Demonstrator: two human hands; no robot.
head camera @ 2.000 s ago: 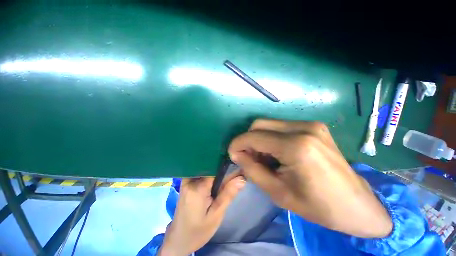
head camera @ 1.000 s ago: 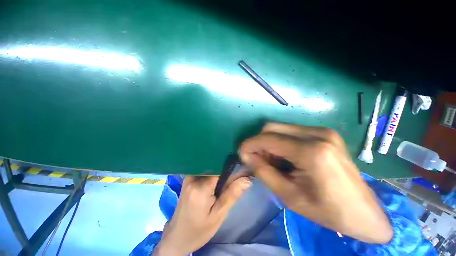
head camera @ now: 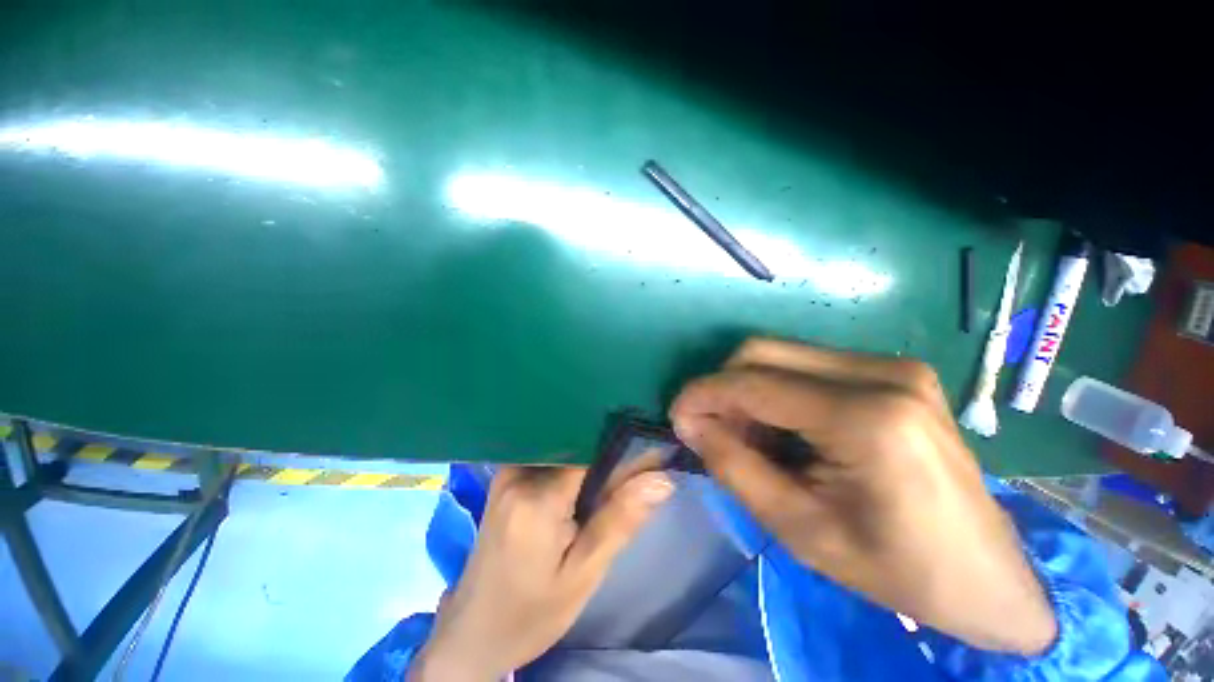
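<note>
A flat display panel (head camera: 648, 560) with a grey back and a black frame lies over the lap at the bench's front edge. My left hand (head camera: 539, 566) grips its left side, thumb on the grey face, fingers hidden beneath. My right hand (head camera: 852, 480) is above the panel's far corner, thumb and index fingertip pinched together at the black edge. A dark thing shows inside the curled right fingers; I cannot tell what it is. The right hand is slightly blurred.
On the green bench (head camera: 333, 320) lie a long dark stick (head camera: 707, 221), a short black strip (head camera: 967, 289), a white-wrapped knife (head camera: 995, 353), a blue plastic piece (head camera: 1021, 336), a PAINT marker (head camera: 1050, 331), a clear bottle (head camera: 1125, 416) and a crumpled white cloth (head camera: 1126, 276).
My right hand has moved right along the panel's far edge, showing more of the black corner. My left hand keeps its grip. The view has shifted slightly.
</note>
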